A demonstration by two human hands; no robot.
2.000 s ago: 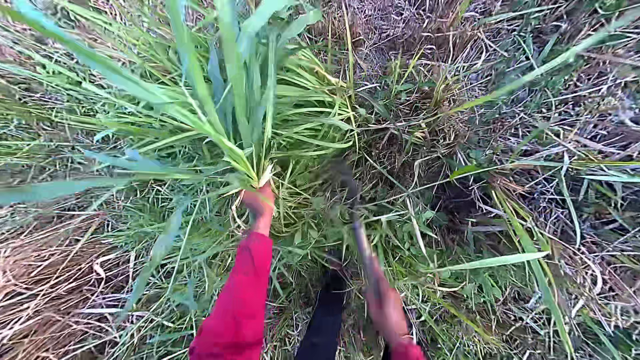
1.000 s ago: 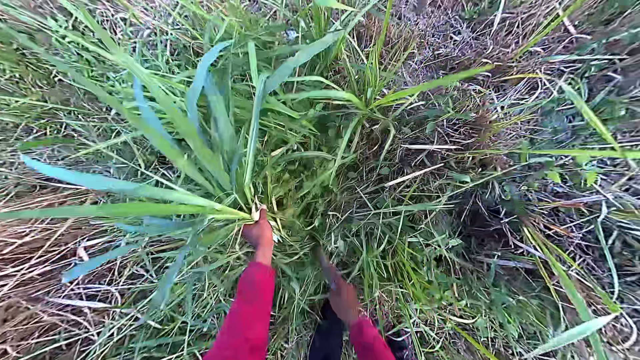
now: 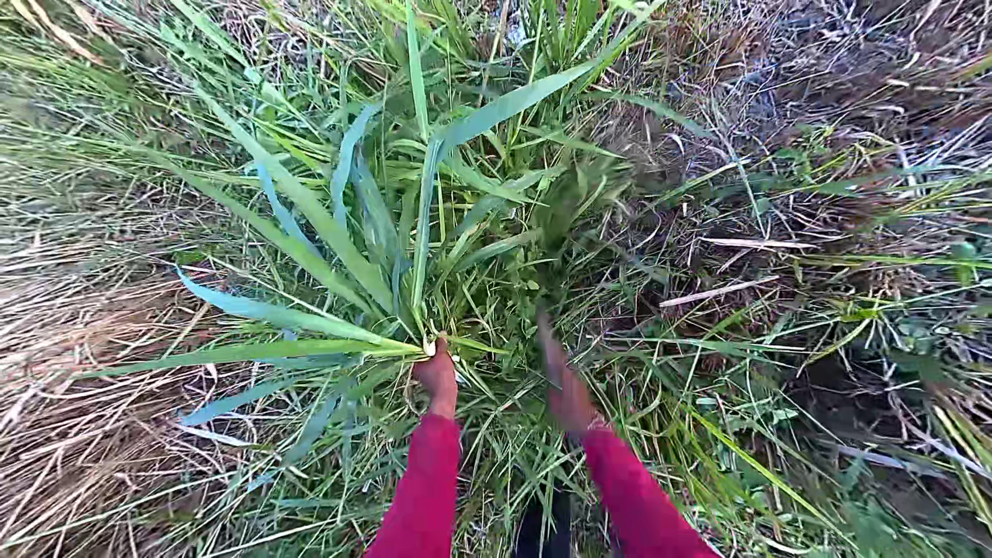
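My left hand (image 3: 438,378) is closed around the base of a bunch of long broad green grass blades (image 3: 341,248), which fan out to the left and upward from the fist. To its right, my right hand (image 3: 572,403) grips the handle of a hand tool (image 3: 549,337), probably a sickle. The hand and tool are blurred, and the tool's far end is lost among the grass. Standing green grass (image 3: 496,279) lies just ahead of and between the hands.
Dry straw (image 3: 93,387) covers the ground at the left. Dry stalks and tangled grass (image 3: 775,170) spread over the right side. A dark-clad leg (image 3: 542,527) shows at the bottom, between the red sleeves.
My right hand with the tool has moved forward and away from my left hand since one second ago. The left hand keeps its hold on the grass. The view has shifted somewhat.
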